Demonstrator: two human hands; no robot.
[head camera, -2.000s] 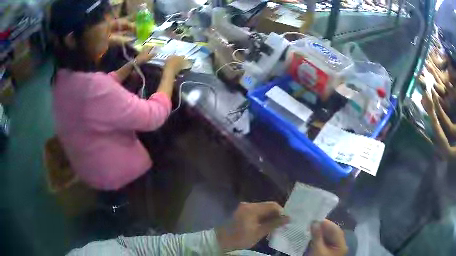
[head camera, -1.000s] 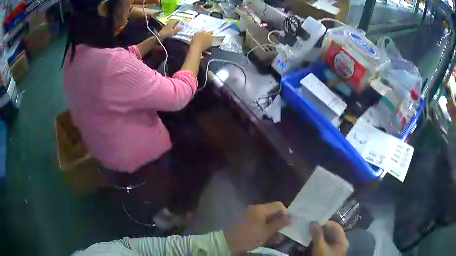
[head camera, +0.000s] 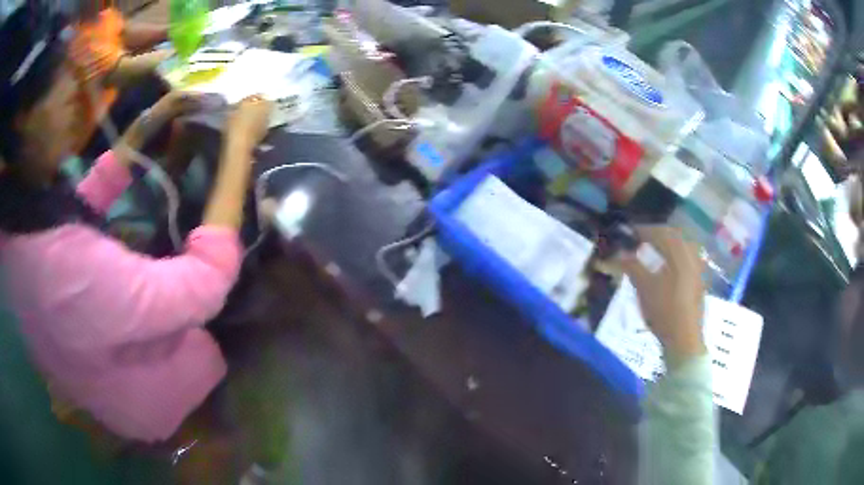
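Note:
My right hand (head camera: 668, 284) reaches over the blue plastic tray (head camera: 540, 317), back of the hand up, its fingertips among small dark things. The picture is blurred there, and I cannot tell whether it grips something. A small whitish patch shows by its fingers. My left hand is not in view. A printed sheet (head camera: 734, 350) lies over the tray's near right edge, partly hidden by my hand and sleeve. A long white paper or box (head camera: 526, 237) lies in the tray's left part. The folded leaflet is not in view.
A tissue pack (head camera: 592, 137) and a clear bag with a red-capped bottle (head camera: 739, 213) stand in the tray. A power strip (head camera: 455, 133) and white cable (head camera: 303, 168) lie left. A person in pink (head camera: 123, 313) sits left, hands on papers.
My right hand has left the folded leaflet and reached up into the tray. My left hand and the leaflet have gone out of view. The tray and neighbour have shifted left in the picture.

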